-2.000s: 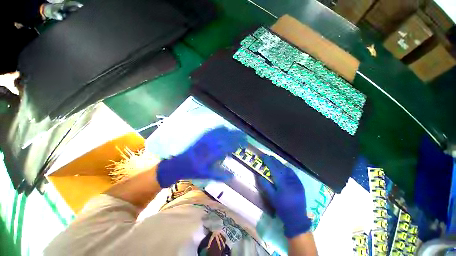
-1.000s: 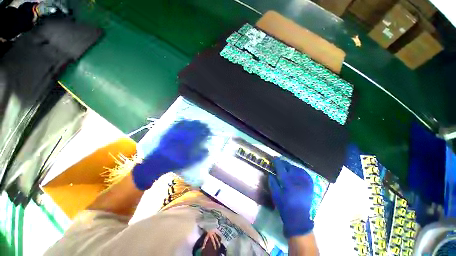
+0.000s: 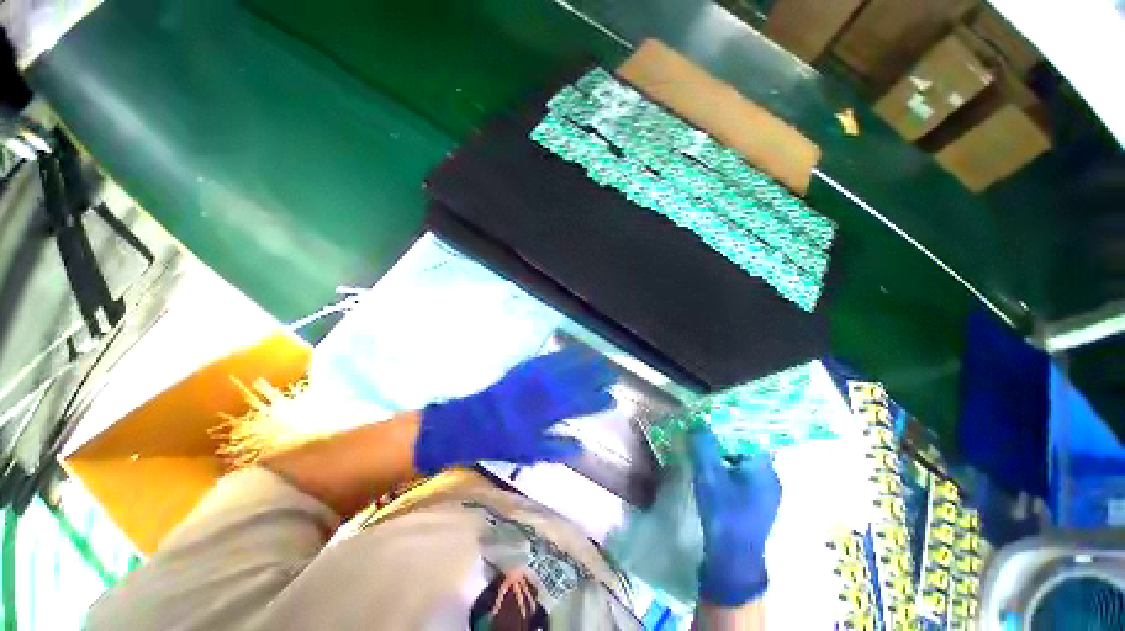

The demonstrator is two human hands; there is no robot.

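My left hand [image 3: 524,409], in a blue glove, lies over the left part of the shiny dark metal plate [image 3: 605,462], fingers spread, with nothing seen in it. My right hand [image 3: 737,512], also blue-gloved, is at the plate's right end. Its fingertips hold the near edge of a green speckled PCB strip [image 3: 765,413], solder side up, blurred and slanting up to the right. The strip's exact outline is unclear. The plate lies on a pale blue-green sheet [image 3: 420,321].
A black foam stack [image 3: 605,271] behind the plate bears rows of green boards [image 3: 691,191], with brown cardboard [image 3: 728,111] beyond. Yellow-black strips [image 3: 870,493] and a fan [image 3: 1061,586] stand at right. An orange-lined box with thin sticks [image 3: 160,462] is at left; cartons [image 3: 944,93] behind.
The yellow-black strip has left the plate; a green side now shows at my right fingertips. My left hand moved away, then back over the plate. The view has turned right.
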